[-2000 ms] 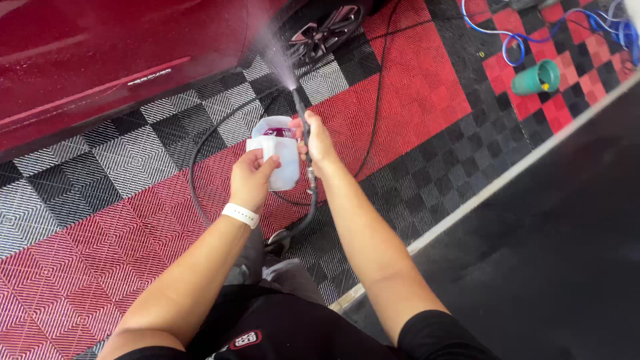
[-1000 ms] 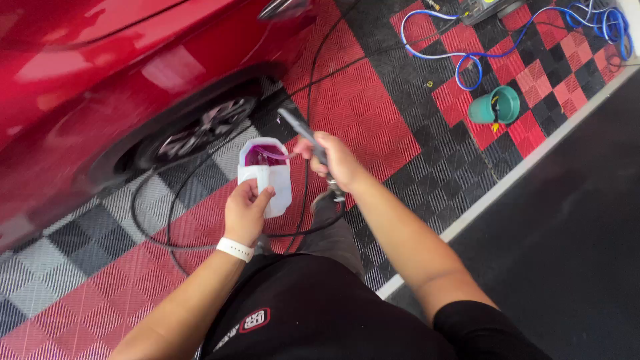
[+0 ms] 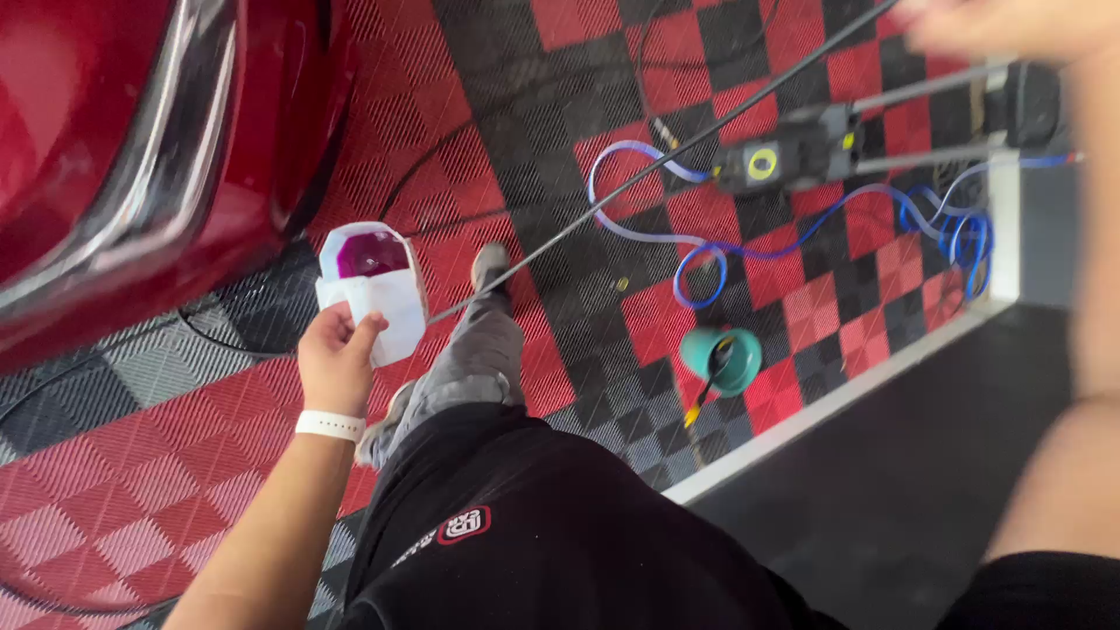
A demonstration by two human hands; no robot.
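Note:
My left hand (image 3: 341,350) grips the rim of a white plastic container (image 3: 395,306) that holds purple liquid (image 3: 372,254). It is held over the floor beside the red car (image 3: 96,175). At the top right, my right hand (image 3: 980,26) is raised, blurred and partly cut off by the frame edge. A black hose (image 3: 665,162) runs taut from near that hand down to the container's right side. Whether my fingers close on the hose or on the spray wand cannot be made out.
A black pressure washer (image 3: 779,162) with a long handle lies on the red and black floor tiles. Blue hose (image 3: 700,276) coils around it. A teal bucket (image 3: 739,359) with a black and yellow tool in it rests near the white floor edge (image 3: 840,394).
My right hand has moved away from the container to the upper right. The spray seen two seconds ago has stopped. The view has shifted toward the pressure washer.

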